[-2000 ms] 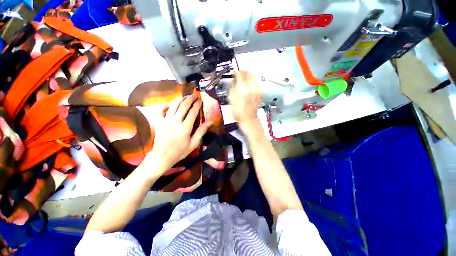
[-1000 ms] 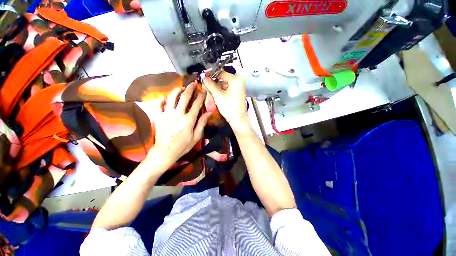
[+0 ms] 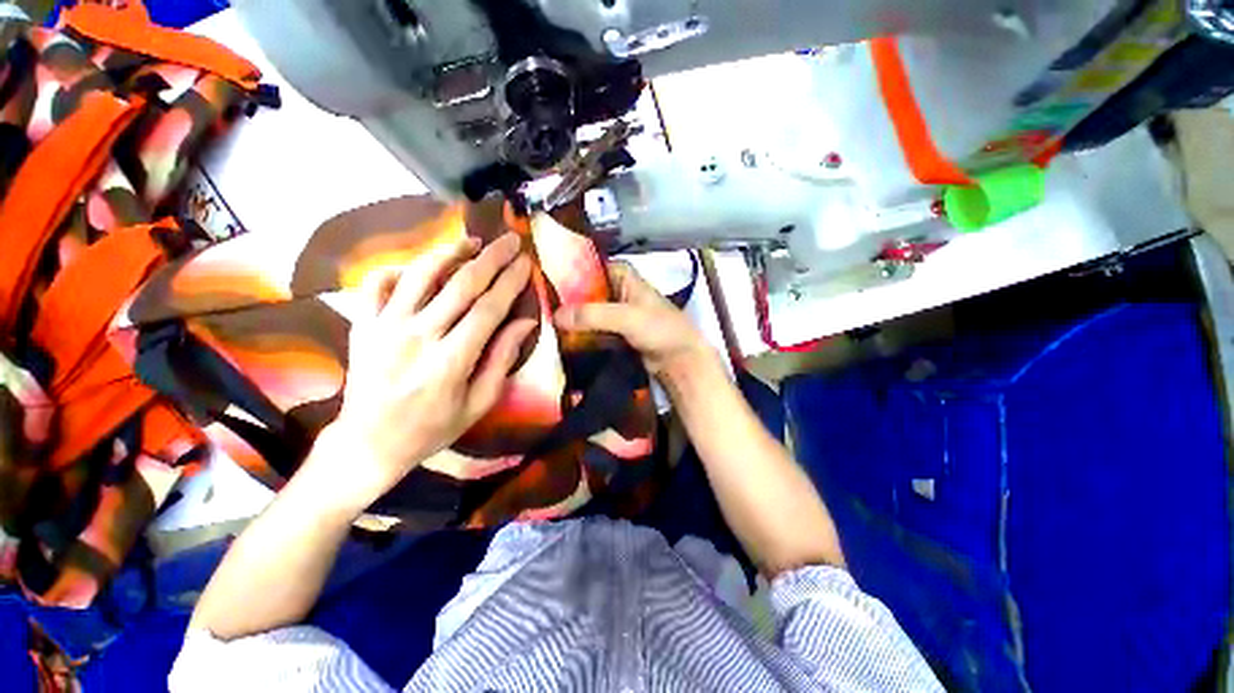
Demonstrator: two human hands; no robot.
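Note:
The camouflage panel (image 3: 271,359) in orange, pink, brown and cream lies under the machine head, its upper right edge at the presser foot and needle (image 3: 521,203). My left hand (image 3: 440,339) lies flat on the panel, fingers close together and pointing at the needle. My right hand (image 3: 643,318) holds the panel's right edge between thumb and fingers, just below the cylinder arm (image 3: 677,203). A black webbing strap (image 3: 183,372) lies across the panel's left part. The cloth right under the foot is partly hidden.
The grey-white sewing machine head (image 3: 366,68) spans the top. A heap of camouflage and orange pieces (image 3: 88,311) lies at the left. A bright green tube (image 3: 995,199) and an orange strip (image 3: 913,115) are on the machine's right. Blue cloth (image 3: 1110,474) fills the lower right.
My right hand has moved down from beside the needle to the panel's right edge. My left hand stays on the panel. The view has shifted closer to the machine head.

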